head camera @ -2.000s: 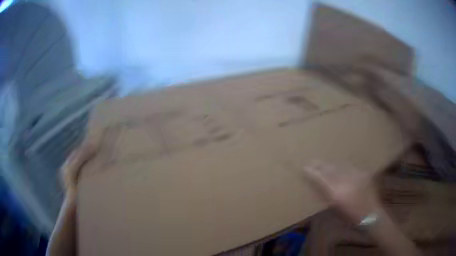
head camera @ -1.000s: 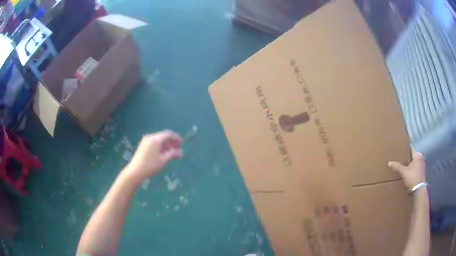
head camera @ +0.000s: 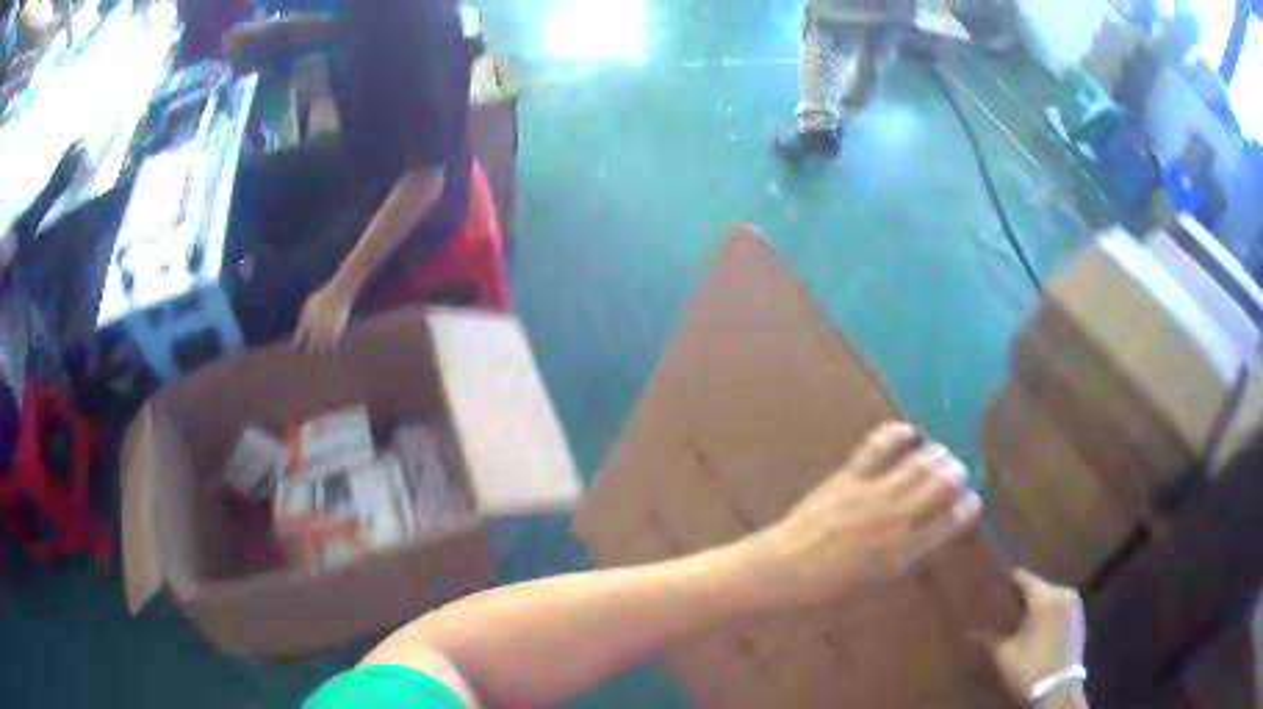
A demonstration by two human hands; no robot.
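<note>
A large brown flat carton [head camera: 720,471] stands tilted in front of me. My left hand [head camera: 887,506] reaches across from the lower left, its fingers at the carton's right edge. My right hand [head camera: 1039,640], with a white band on the wrist, grips the same edge lower down. To the left an open shipping carton [head camera: 346,589] sits on the floor, flaps out. Several white boxes with orange marks [head camera: 339,485] lie loosely inside it. The lower end of the flat carton is cut off by the picture's edge.
A seated person's hand [head camera: 323,316] touches the open carton's far rim. Red stools [head camera: 53,478] stand at the left, beside a blue-white stool or stand [head camera: 173,222]. Stacked brown cartons [head camera: 1108,402] are at the right. Another person's legs [head camera: 817,83] and a dark cable [head camera: 983,166] are farther back.
My left hand has moved from empty air to the flat carton's right edge. The view has swung left, bringing the open carton and seated person closer to the middle.
</note>
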